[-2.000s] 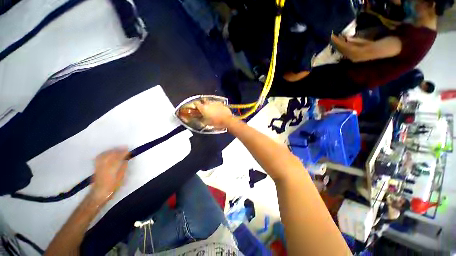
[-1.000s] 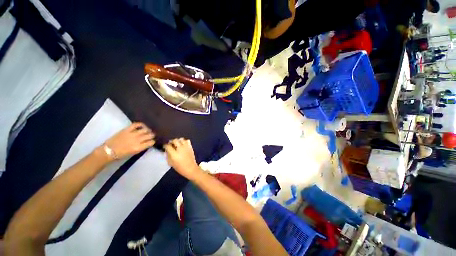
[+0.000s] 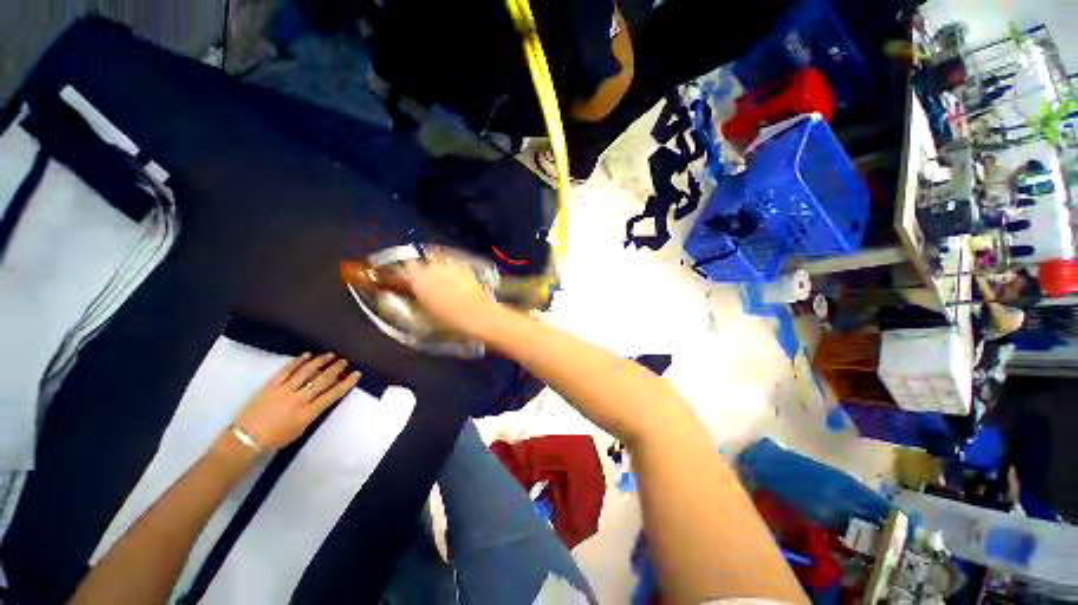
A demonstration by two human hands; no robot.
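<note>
A white garment panel (image 3: 343, 455) with a navy strip (image 3: 251, 502) running lengthwise lies on the dark table cover (image 3: 266, 266). My left hand (image 3: 296, 402) lies flat on the panel near its far end, fingers slightly apart, holding nothing. My right hand (image 3: 447, 293) is closed around the reddish-brown handle of the steam iron (image 3: 402, 310), just beyond the panel's end. The iron and hand are partly blurred. Yellow steam hoses (image 3: 546, 112) run up from the iron.
A stack of white panels with navy stripes (image 3: 89, 254) lies at the table's far left. Blue crates (image 3: 828, 177) and a red item (image 3: 786, 104) stand on the pale floor (image 3: 603, 307) to the right, with dark scraps. Part of another person in dark clothing shows at the top.
My right hand has left the panel and taken hold of the iron, which sits lower in the picture. My left hand has flattened onto the panel.
</note>
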